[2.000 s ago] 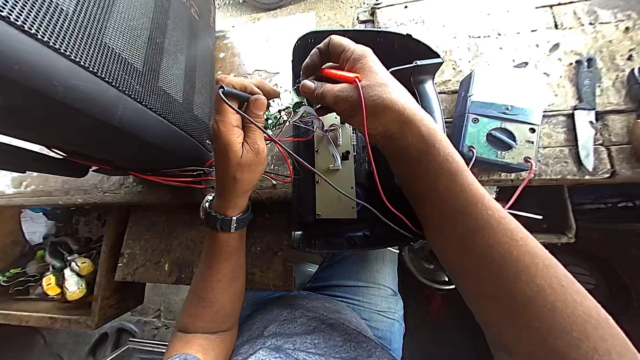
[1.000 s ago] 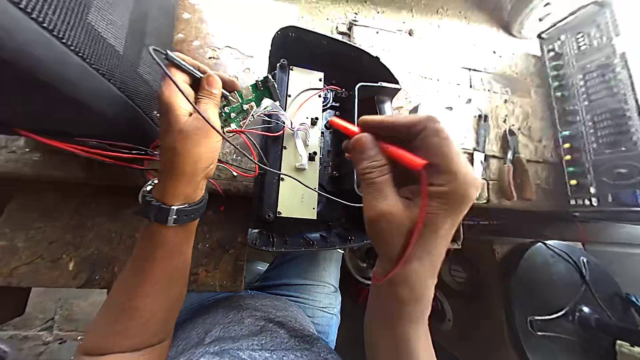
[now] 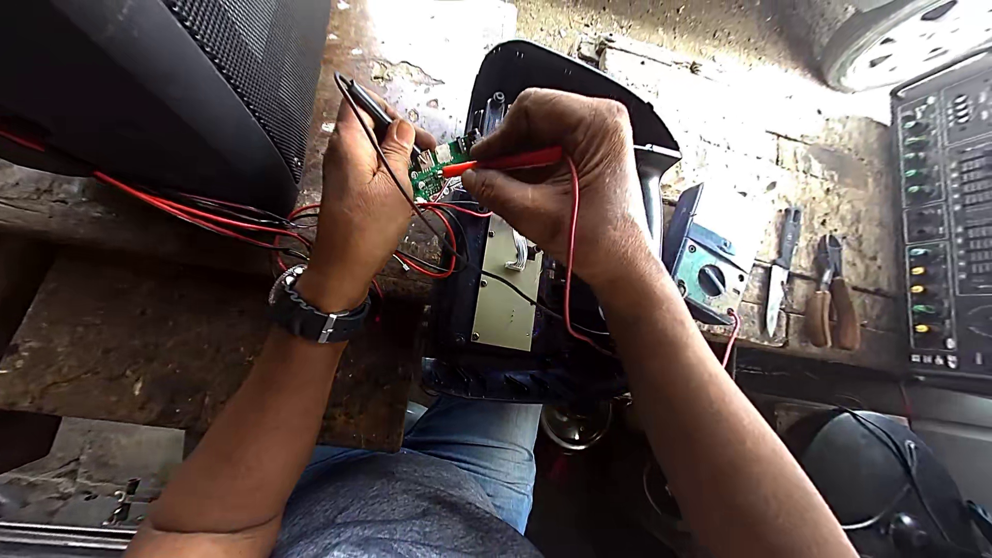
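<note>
My left hand (image 3: 368,174) grips a black test probe (image 3: 370,105) and is at the left edge of a small green circuit board (image 3: 428,183). A red test probe (image 3: 519,160) is pinched in my right hand (image 3: 577,170), its tip at the board; whether it touches a contact cannot be told. Below lies an open black plastic housing (image 3: 535,62) with a beige metal plate (image 3: 502,310) and a white ribbon cable (image 3: 518,253). Red and black wires (image 3: 442,260) loop beside it. To the right rests a multimeter (image 3: 707,271) with a rotary dial.
A large black speaker cabinet (image 3: 178,101) stands at the left, with red wires (image 3: 170,205) trailing from it. Right of the multimeter lie a knife (image 3: 781,267) and pliers (image 3: 831,298) with brown handles. An audio mixer (image 3: 942,232) is at the far right.
My right hand has brought the red probe from over the housing's interior to the green board. My left hand still holds the black probe. The view has shifted between frames.
</note>
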